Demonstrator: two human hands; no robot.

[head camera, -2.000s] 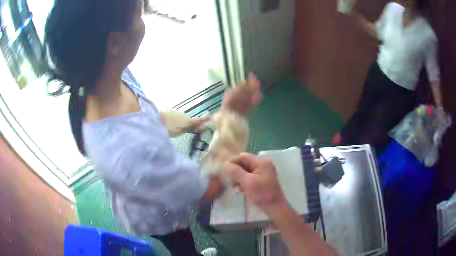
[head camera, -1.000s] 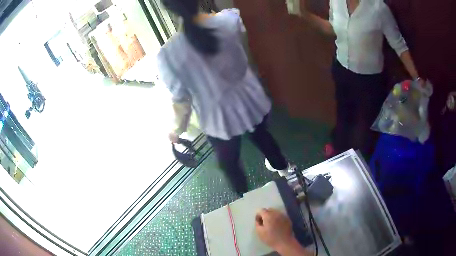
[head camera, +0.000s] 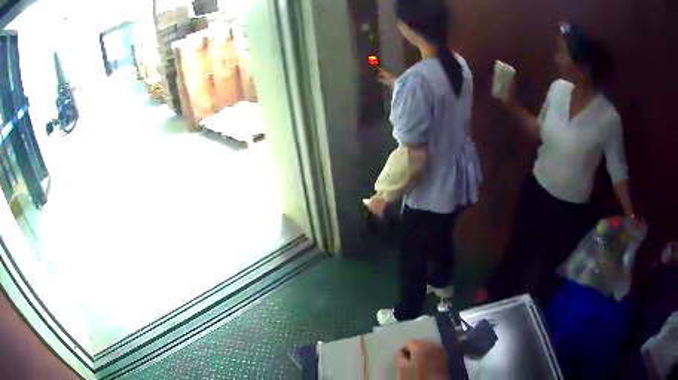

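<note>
A boxy machine [head camera: 338, 361] with a white-grey flat face, a red line and dark blue edges shows at the bottom centre, cut off by the picture's edge. It rests by a silver metal table [head camera: 517, 343]. My right hand [head camera: 422, 361] is on the machine's flat face with its fingers curled and nothing visible in them; its lower part is cut off. A dark adapter-like block [head camera: 478, 338] and cable lie beside the machine on the table. My left hand is out of the picture.
A person in light blue [head camera: 437, 133] faces the wall panel by the open elevator doorway [head camera: 208, 300]. A person in white [head camera: 580, 152] stands at right, a hand on a clear plastic bag [head camera: 606, 256] on a blue stool [head camera: 595, 319]. Outside, wrapped stacks [head camera: 215, 74] stand.
The person in light blue has moved from beside the machine to the wall panel and raised a hand to it. My view has tilted up, so the machine and my right hand sit lower.
</note>
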